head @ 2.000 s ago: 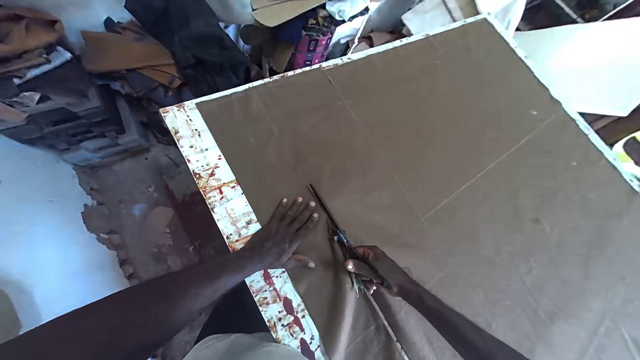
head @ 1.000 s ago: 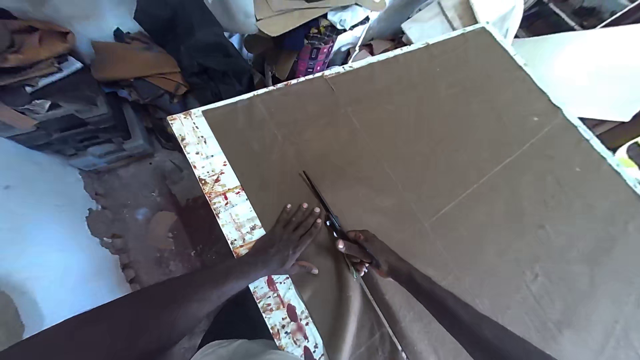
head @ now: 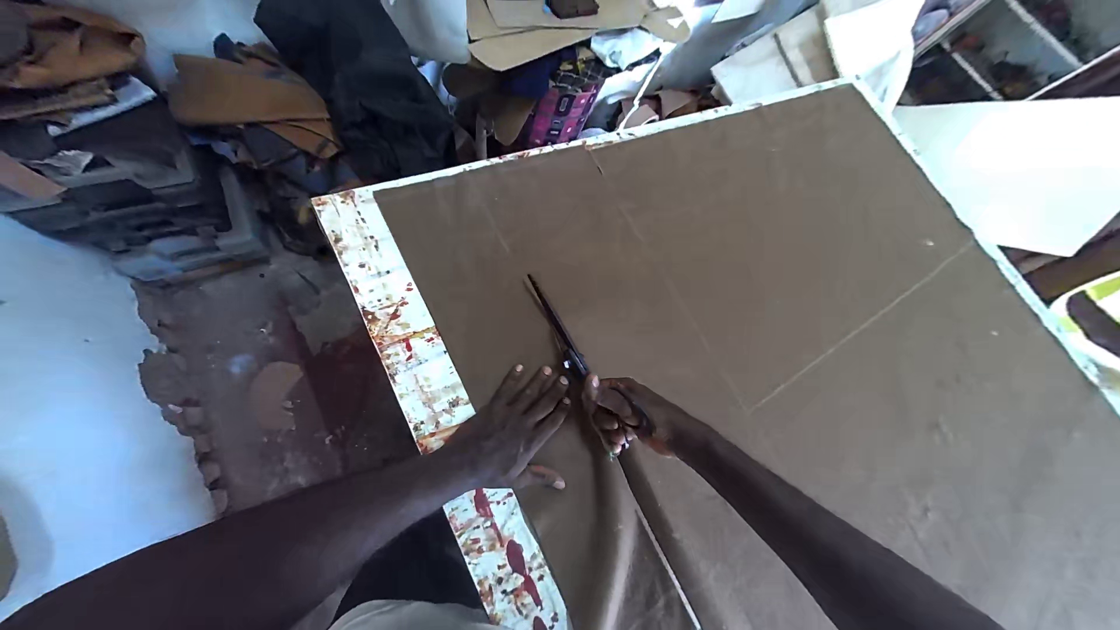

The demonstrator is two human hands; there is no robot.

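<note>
A large brown sheet of leather or leather-like material (head: 787, 262) covers most of the table, with thin pale lines marked across it. My right hand (head: 626, 416) is closed on the handles of dark scissors (head: 560, 328), whose long blades point up and left over the sheet. Behind that hand a cut runs toward the near edge, and the material beside it is raised in folds. My left hand (head: 521, 424) lies palm down on the sheet just left of the scissors, fingers spread, holding nothing.
The table's stained white edge (head: 394, 324) shows along the left. Stacked dark material (head: 157, 192) and brown folded pieces (head: 254, 92) lie at the upper left. Behind the table are cardboard pieces (head: 560, 31) and a pink patterned item (head: 562, 114). A white sheet (head: 1015, 166) lies at the right.
The scissors and my right hand have moved up along the sheet, and the cut reaches farther. My left hand stays flat beside them.
</note>
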